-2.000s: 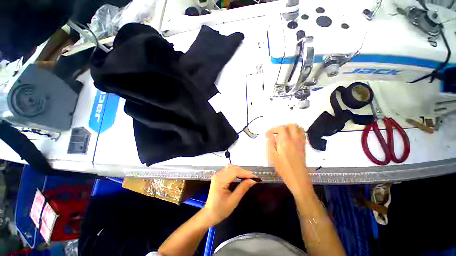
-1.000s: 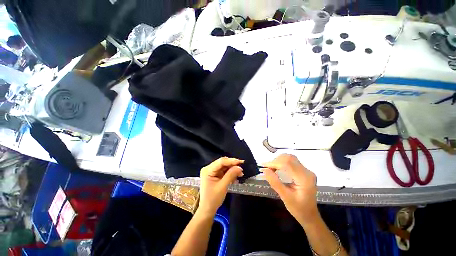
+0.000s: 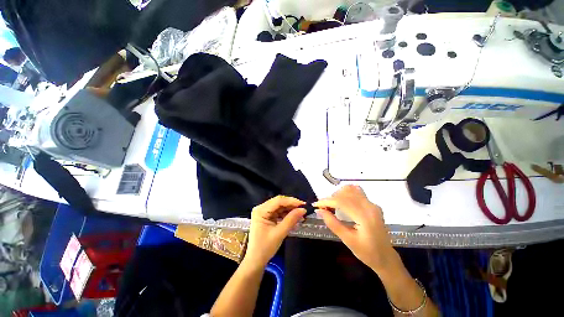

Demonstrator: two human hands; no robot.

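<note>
The black garment (image 3: 241, 136) lies on the white table left of the needle area, its lower right corner at my fingertips. My left hand (image 3: 275, 226) pinches a small black piece at the table's front edge. My right hand (image 3: 352, 220) pinches the same small black bit from the right, fingertips almost touching the left ones. Whether it is the cord end, the cut tape piece or both cannot be told; the fingers hide most of it.
The sewing machine head (image 3: 457, 93) stands at the right. The black tape roll (image 3: 475, 134), with a loose tail, and red-handled scissors (image 3: 506, 193) lie right of the needle. A grey motor housing (image 3: 86, 130) is at the left. A blue crate (image 3: 52, 247) is below left.
My right hand has come from the table over to my left hand, and both now pinch at one spot. The fingertips have closed together since a second ago. The garment looks nearly unchanged.
</note>
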